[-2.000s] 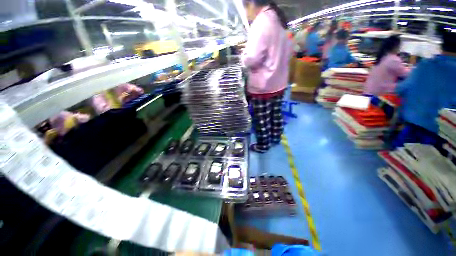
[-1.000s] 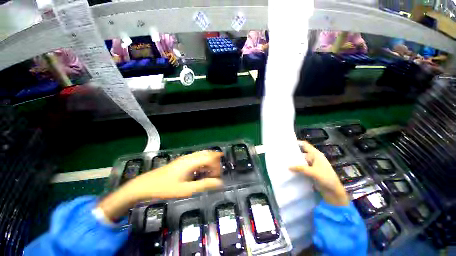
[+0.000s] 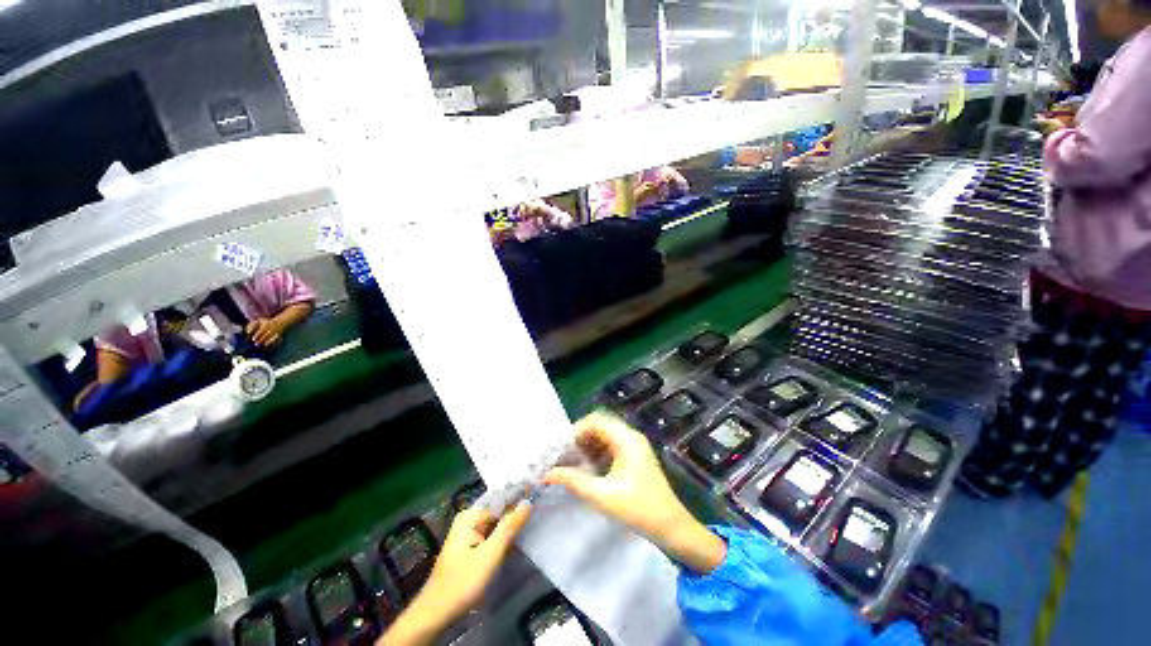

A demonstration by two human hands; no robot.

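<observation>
A wide white label strip point(image 3: 461, 316) hangs from the shelf and runs down between my hands; its lower part bends below them. My left hand point(image 3: 470, 568) pinches the strip's left edge. My right hand point(image 3: 625, 486), in a blue sleeve, pinches it from the right, a little higher. Black devices point(image 3: 338, 599) sit in the near clear tray, partly hidden by my hands, the strip and the picture's edge. A second clear tray point(image 3: 827, 505) on the right holds two rows of devices with pale labels in their backs.
Tall stacked clear trays point(image 3: 909, 278) stand beyond the second tray. A person in pink point(image 3: 1101, 189) stands at the right. Another narrow strip point(image 3: 114, 486) hangs at the left. More devices point(image 3: 947, 603) lie lower right. The white shelf point(image 3: 656, 139) crosses above the green bench; people sit across it.
The view has swung from the right-hand aisle to the bench, then partly right again. My left hand has left the near tray's devices and met my right hand at the strip.
</observation>
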